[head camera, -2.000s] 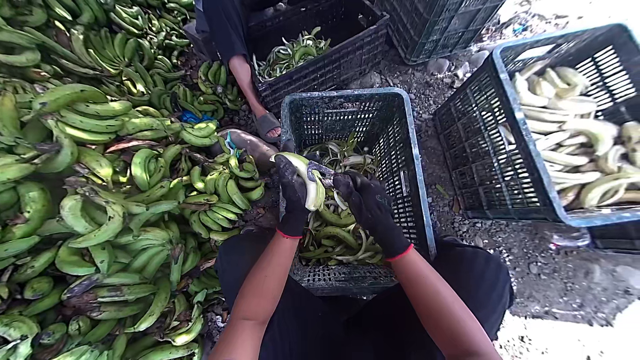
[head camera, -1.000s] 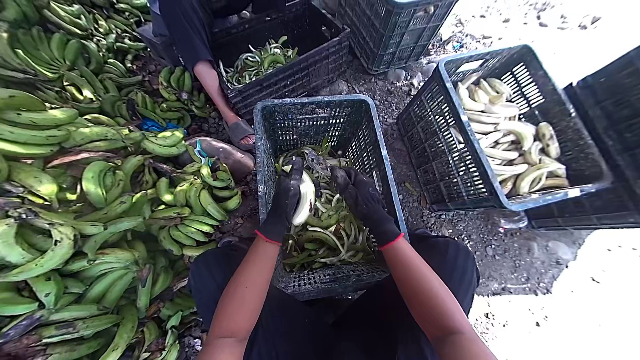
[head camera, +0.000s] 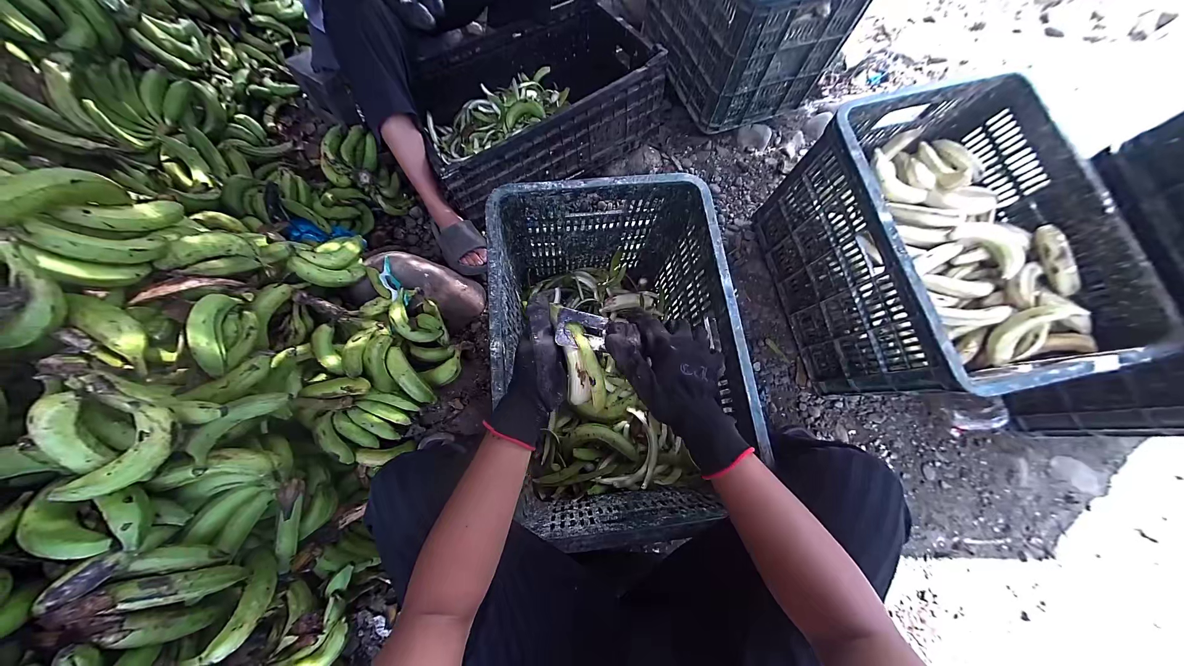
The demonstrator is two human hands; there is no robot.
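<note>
Over a dark plastic crate (head camera: 606, 518) my left hand (head camera: 538, 361), in a black glove with a red cuff, grips a partly peeled plantain (head camera: 585, 370) near its upper end. My right hand (head camera: 673, 375), gloved the same way, is closed around a tool with a flat metal blade (head camera: 578, 328). The blade lies across the top of the plantain, which points down toward me. Green and pale peels (head camera: 638, 453) lie in the crate under both hands. The tool's handle is hidden in my right glove.
Green plantains (head camera: 111, 444) are heaped at the left. A crate of peeled plantains (head camera: 985, 384) stands at the right. Ahead, another person's sandaled foot (head camera: 462, 245) is beside a crate with peels (head camera: 555, 153); a further crate (head camera: 740, 74) stands at the back.
The plantain between my hands showed a broad pale side a second ago; now a yellow-green side shows and the blade lies over its upper end.
</note>
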